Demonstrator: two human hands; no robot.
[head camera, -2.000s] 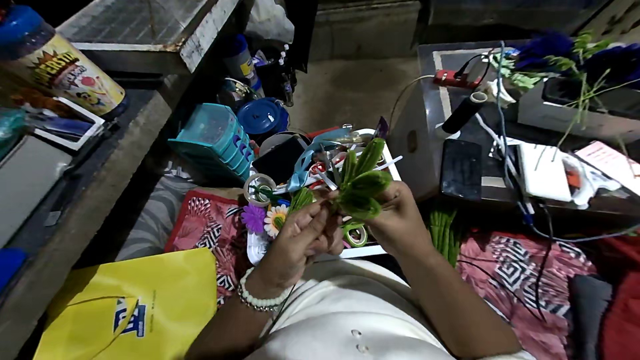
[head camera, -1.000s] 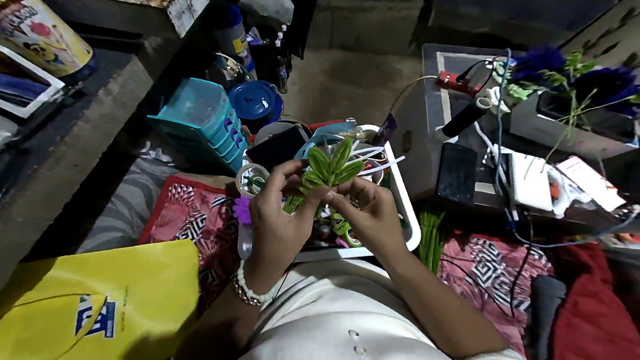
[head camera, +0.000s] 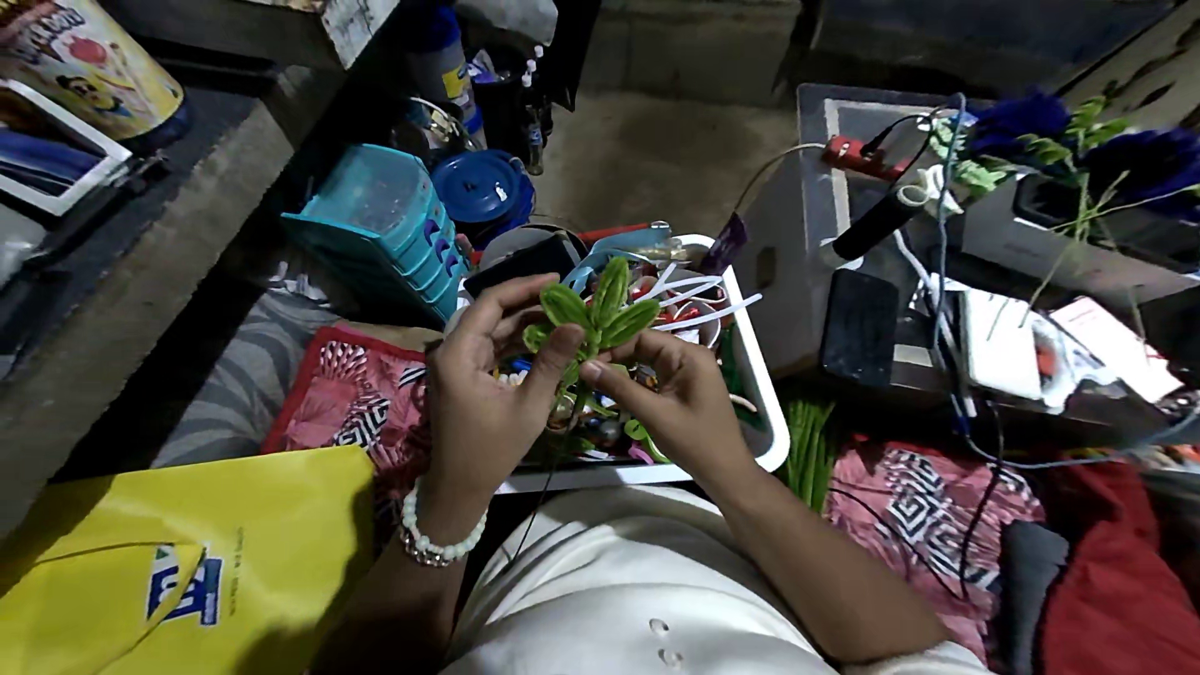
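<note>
A green leaf spray (head camera: 600, 314), made of several looped leaves on a thin stem, stands between my two hands. My left hand (head camera: 502, 384) has its thumb and fingers closed on the left side of the leaves. Against the base of the leaves, the thumb and fingertips of my right hand (head camera: 670, 394) pinch the spray. The dark stem runs down toward my lap. Below the hands lies a white plastic tray (head camera: 767, 403) with white strips, small craft pieces and tools; the hands hide part of it.
A teal drawer unit (head camera: 375, 225) and a blue lidded tub (head camera: 478, 186) stand beyond the tray. At left is a yellow bag (head camera: 216, 562). Green stems (head camera: 808, 445) lie right of the tray. The right table (head camera: 816, 122) bears a phone (head camera: 858, 328), cables and blue flowers (head camera: 1022, 127).
Two seconds ago the leaves were tilted and bunched between my hands; now they are upright and fanned out. Both hands have turned about the spray. The view has shifted a little.
</note>
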